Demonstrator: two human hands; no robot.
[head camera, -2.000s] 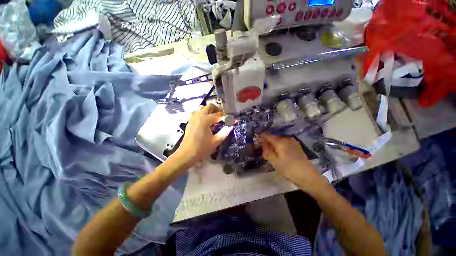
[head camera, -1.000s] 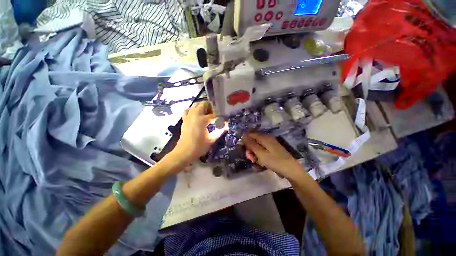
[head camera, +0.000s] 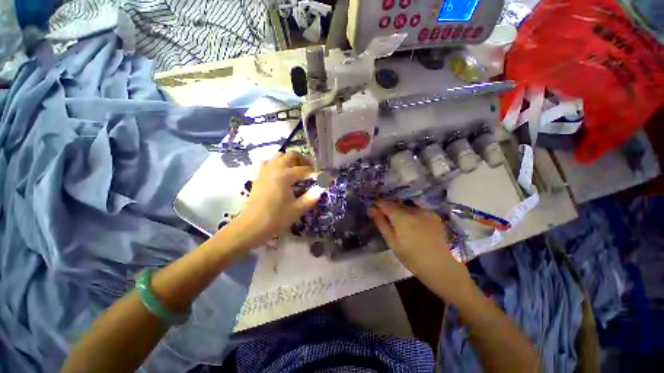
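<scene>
The overlock machine (head camera: 353, 120) stands in front of me with its covers open. Its dark, shiny, lint-covered looper area (head camera: 338, 207) is exposed under the head. My left hand (head camera: 273, 197), a green bangle on its wrist, is at the needle area, with thumb and finger close together in the bright lamp light. My right hand (head camera: 416, 237) is at the right side of the loopers, fingertips bent together. Whether either hand holds thread or tweezers is too small and blurred to tell. The silver cloth plate (head camera: 196, 197) is swung out to the left.
Light blue-grey cloth (head camera: 87, 197) is heaped at left. Thread snips (head camera: 480, 216) and a white tape (head camera: 520, 211) lie right of the machine. A red plastic bag (head camera: 590, 73) is at the upper right, striped cloth (head camera: 196, 29) at the back, more blue-grey pieces (head camera: 517, 291) at lower right.
My right hand has moved slightly right and its fingers look straighter. My left hand stays at the needle area, its forearm a little further left. The view has shifted slightly.
</scene>
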